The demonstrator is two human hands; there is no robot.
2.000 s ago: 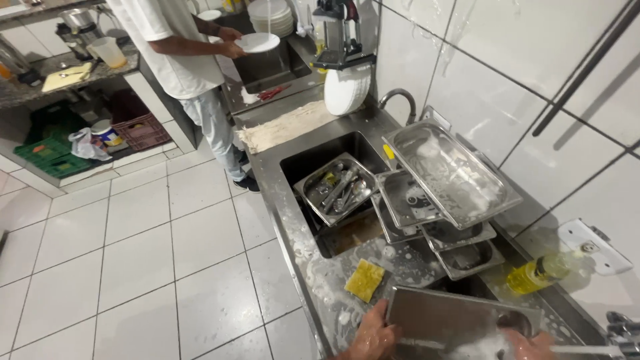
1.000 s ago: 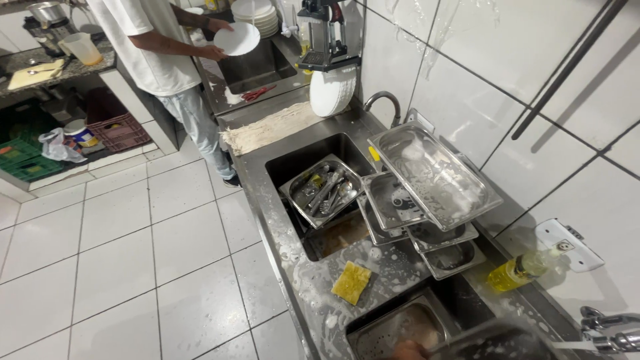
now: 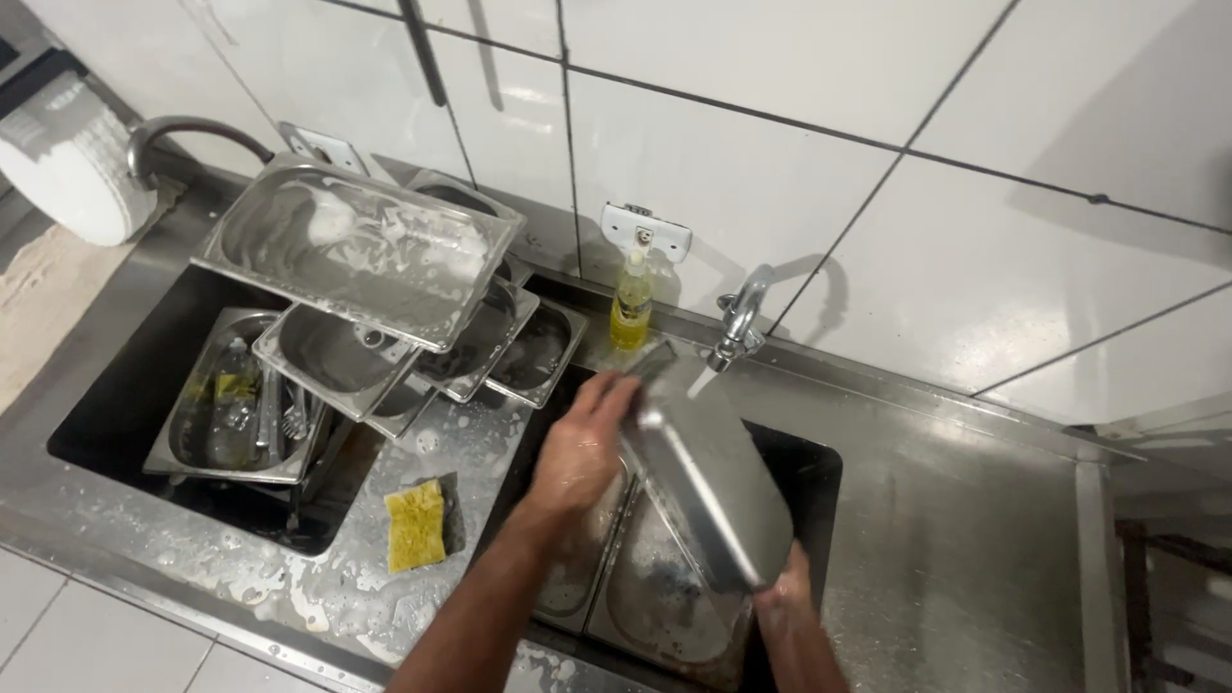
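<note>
My left hand (image 3: 579,448) grips the upper left end of a stainless steel food pan (image 3: 717,472), and my right hand (image 3: 791,592) grips its lower right end. The pan is tilted over the right sink basin, its outer side toward me. Water runs from the chrome faucet (image 3: 739,318) onto the pan. Below it, inside the basin, lie steel pans (image 3: 664,587) with wet, soapy insides. A yellow sponge (image 3: 416,526) rests on the sudsy steel between the basins, left of my left arm.
Soapy steel pans (image 3: 356,255) are piled between the basins, the largest on top. In the left basin (image 3: 106,438), a pan (image 3: 231,467) holds a bottle and utensils. A bottle of yellow liquid (image 3: 631,306) stands by the wall. White plates (image 3: 82,164) stand far left.
The view has swung right, bringing the running faucet into sight and leaving the other person out. The pan in my hands is now tilted under the water; two seconds ago it was nearer the counter's front.
</note>
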